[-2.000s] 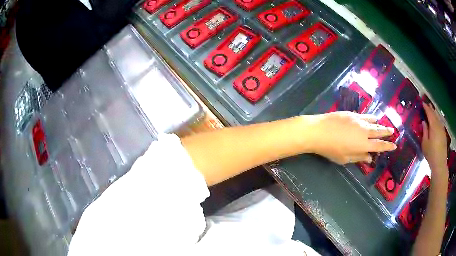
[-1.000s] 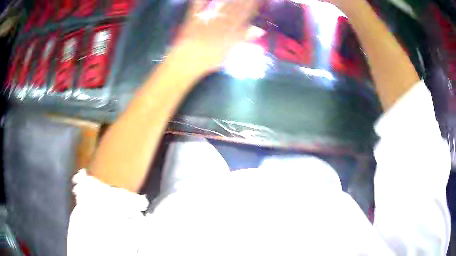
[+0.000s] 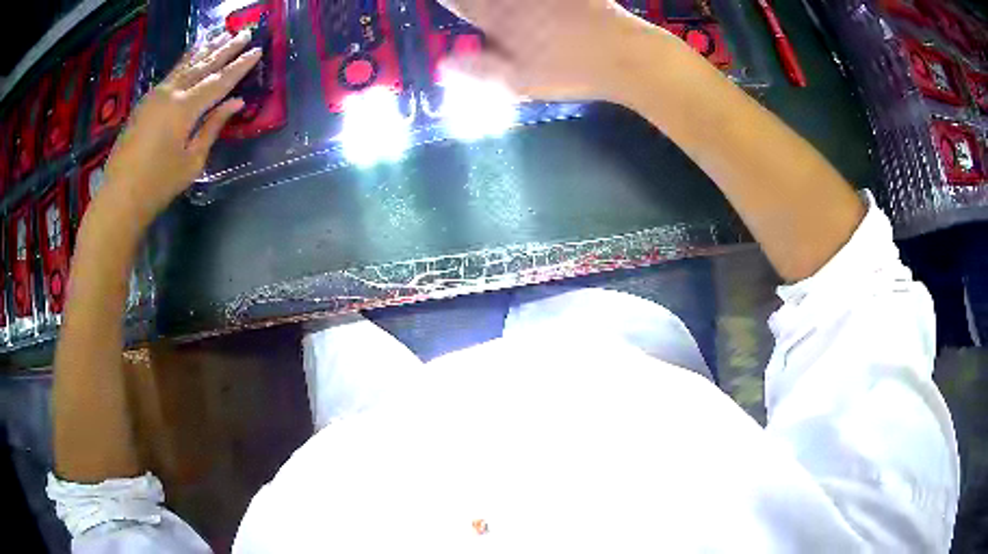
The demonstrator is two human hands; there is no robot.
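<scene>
A clear plastic tray holding red phones lies on the dark green mat at the top of the view. A red phone with a black ring lies in it between my hands. My left hand is over the tray's left end, fingers apart, with its fingertips over a red phone. My right hand is over the tray's middle, blurred and cut off by the top edge. Its fingertips are hard to see, and whether it holds anything cannot be told. Bright white glare covers the tray's near edge.
At left is another clear tray with red phones. A slim red pen or marker lies right of the middle tray. Stacked clear trays with red phones stand at the far right. The mat's worn front edge runs across the view.
The view has swung right, bringing the red pen and the stacked trays clearly into view. My left hand is now at the tray's left end, and my right hand is over its middle.
</scene>
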